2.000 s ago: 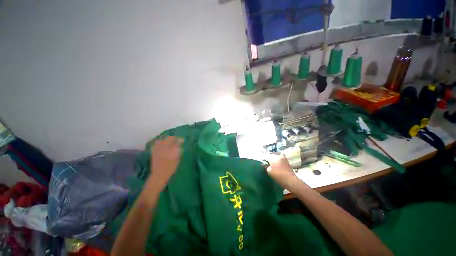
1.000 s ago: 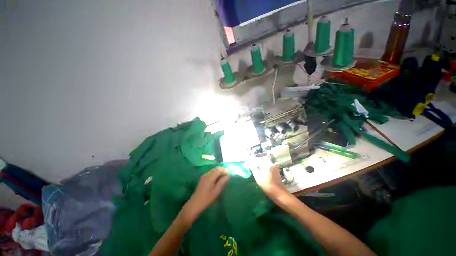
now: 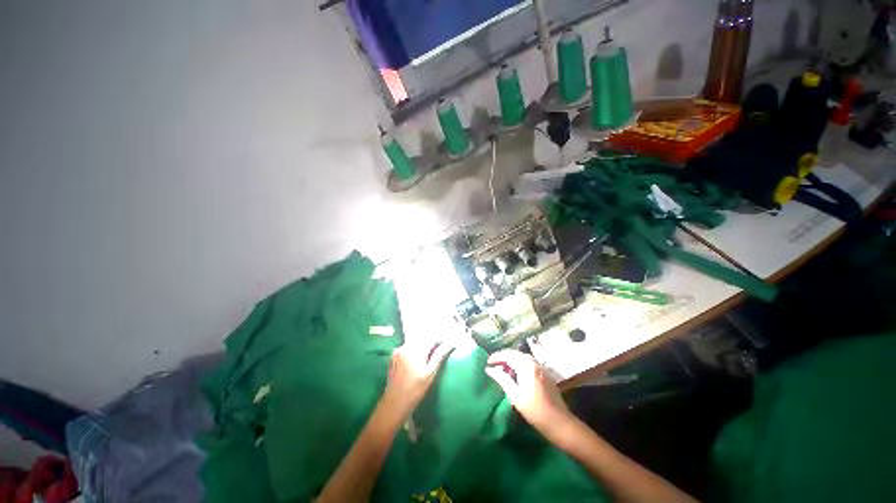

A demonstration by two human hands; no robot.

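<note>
A large green garment piece (image 3: 324, 393) lies left of the overlock machine and drapes down over the lap, with a bit of yellow print at the bottom edge. My left hand (image 3: 418, 373) pinches the cloth just in front of the machine. My right hand (image 3: 529, 385) holds the cloth's edge at the machine's front corner. The overlock machine (image 3: 511, 285) has a pale metal body with knobs. White lamp glare (image 3: 427, 290) hides the needle area. Small pale labels show on the green cloth.
Several green thread cones (image 3: 611, 88) stand behind the machine. Tangled dark green strips (image 3: 629, 206), a thin brownish rod (image 3: 717, 248) and green snips (image 3: 629, 290) lie right of it. An orange-red box (image 3: 678, 128) and reddish-brown bottle (image 3: 728, 54) stand behind. A grey bag (image 3: 142, 432) is at left; green cloth (image 3: 815, 422) at lower right.
The view has shifted right. My left hand has come from the far left of the cloth to near the machine. The yellow print has slid down almost out of view.
</note>
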